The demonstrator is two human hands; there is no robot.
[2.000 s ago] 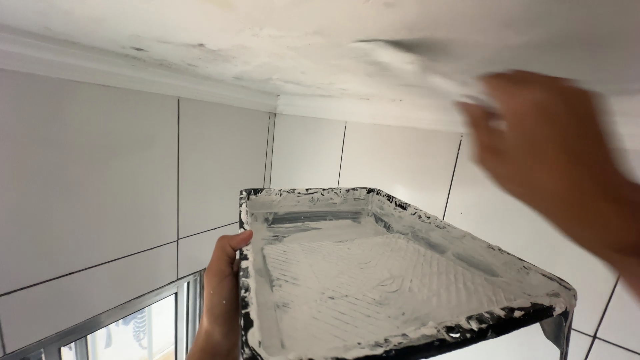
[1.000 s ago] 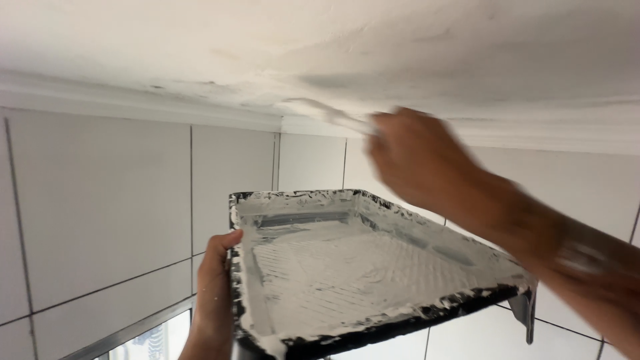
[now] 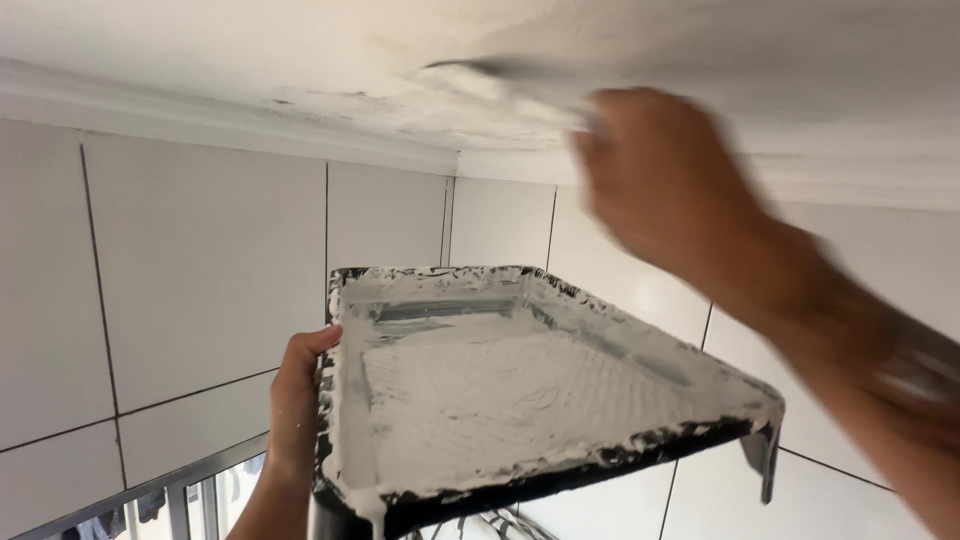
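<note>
My left hand (image 3: 300,375) grips the left edge of a black plastic paint tray (image 3: 525,405), thumb over the rim, with its other fingers hidden behind. White paint or filler coats the tray's ribbed floor and walls, and some drips from the near left corner. Above the tray, my right hand (image 3: 645,172) is closed on a blurred, white-coated brush or spreader (image 3: 510,94), whose exact kind I cannot tell. Its tip is at the white ceiling (image 3: 360,37), near a patch with dark specks and uneven white coating.
White cornice moulding (image 3: 225,124) runs where the ceiling meets the tiled walls (image 3: 210,247), which form a corner beyond the tray. At lower left is a metal-framed window (image 3: 180,495) with cloth items outside. Partly hidden striped material (image 3: 510,525) shows below the tray.
Between two and one seconds ago my right hand moved left with the tool along the ceiling; now it is back further right. My left hand still holds the tray.
</note>
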